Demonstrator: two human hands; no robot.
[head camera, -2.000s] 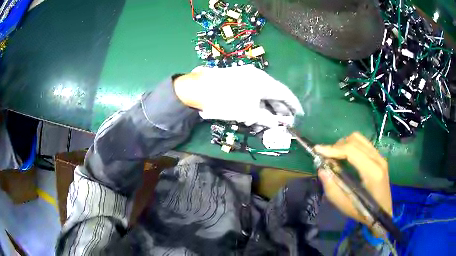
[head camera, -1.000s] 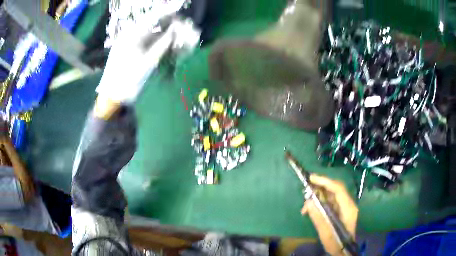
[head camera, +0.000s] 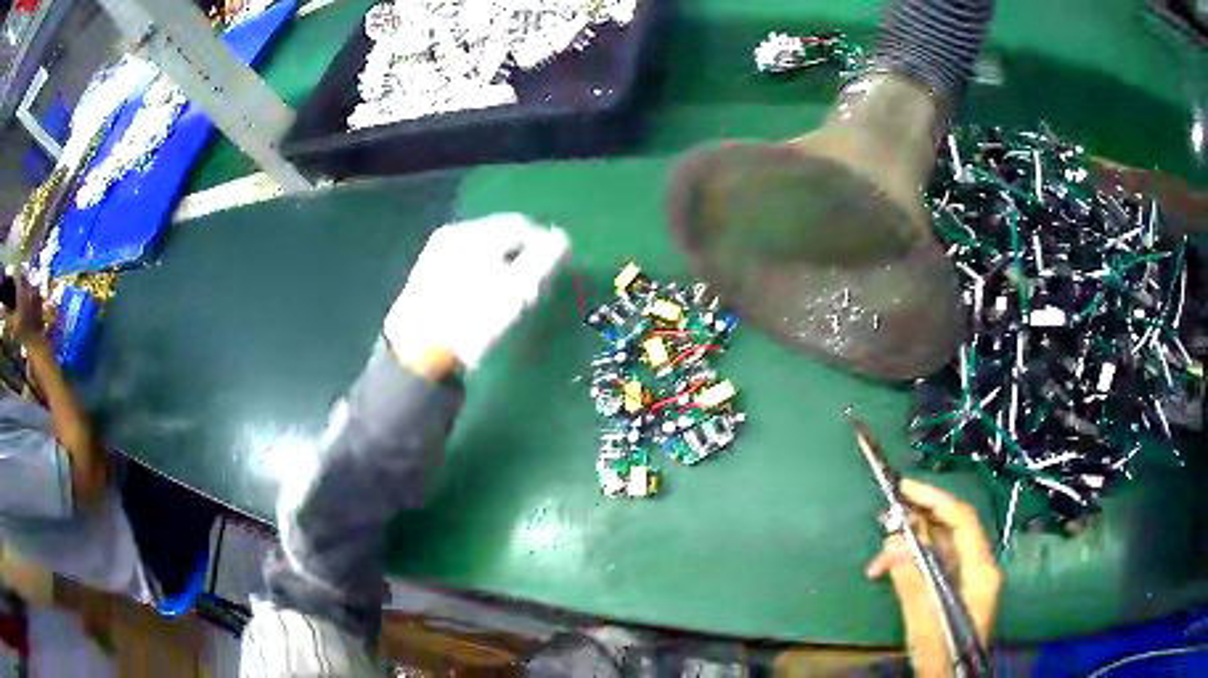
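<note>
My left hand (head camera: 477, 285), in a white glove, is curled above the bench left of a cluster of circuit boards (head camera: 633, 395). Whether it holds something small is hidden by the glove. The green boards carry yellow, blue and black parts and red wires, and lie on the green bench (head camera: 530, 530). My bare right hand (head camera: 943, 563) grips a soldering iron (head camera: 914, 543), its tip pointing up and left, right of the boards. The tip touches nothing that I can see.
A black tray (head camera: 437, 148) of white housings (head camera: 457, 60) stands at the back. A fume hood (head camera: 848, 298) with a ribbed hose (head camera: 934, 40) is behind the iron. A black heap with green and white wires (head camera: 1060, 318) lies right. A person's arm (head camera: 60, 384) shows far left.
My left hand left the near work, reached towards the housing tray and is now back beside the boards. The white piece and board beneath it are no longer seen there. The iron tip has moved off.
</note>
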